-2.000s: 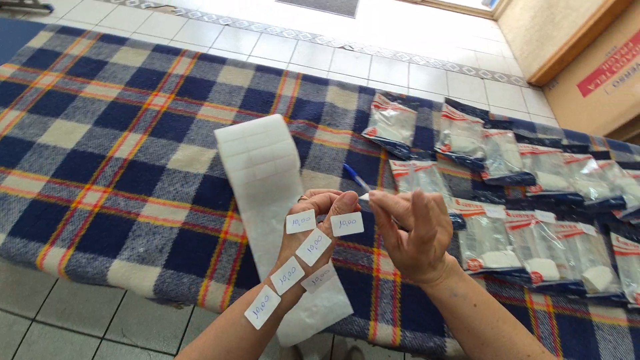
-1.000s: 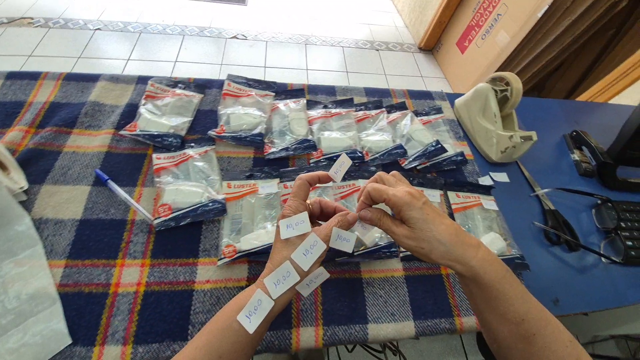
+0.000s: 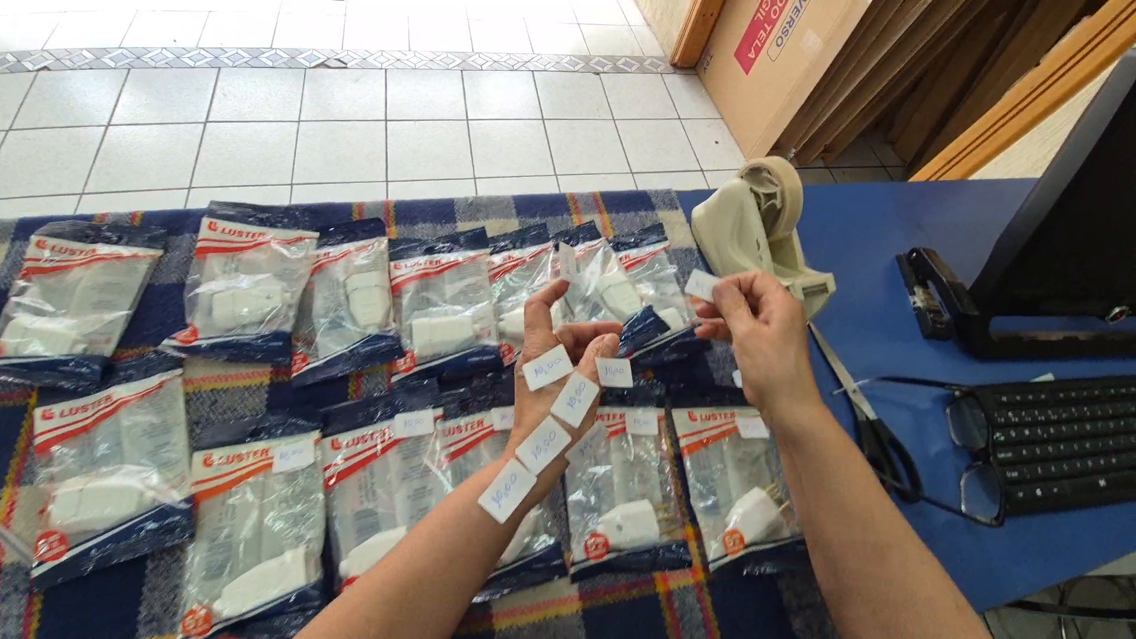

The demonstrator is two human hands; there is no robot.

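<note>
Several handwritten white price stickers [image 3: 543,444] cling to the back, fingers and wrist of my left hand [image 3: 564,373], whose fingers are apart over the bagged plugs. Between thumb and fingers my right hand [image 3: 754,333] holds a small white sticker [image 3: 701,285], near the tape dispenser. Clear packets of white electrical plugs [image 3: 444,311] lie in two rows on the plaid blanket. In the front row, several packets [image 3: 257,524] bear a white sticker near the top; my left forearm partly covers some of them.
On the blue table at right are a beige tape dispenser [image 3: 754,231], black scissors [image 3: 879,444], eyeglasses [image 3: 976,461], a black keyboard [image 3: 1065,439], a black stapler [image 3: 927,293] and a dark monitor [image 3: 1065,204]. Cardboard [image 3: 754,80] stands beyond the table on the tiled floor.
The view has shifted right, away from the sticker sheet seen at first. My right hand has moved away from my left hand with a sticker between its fingers.
</note>
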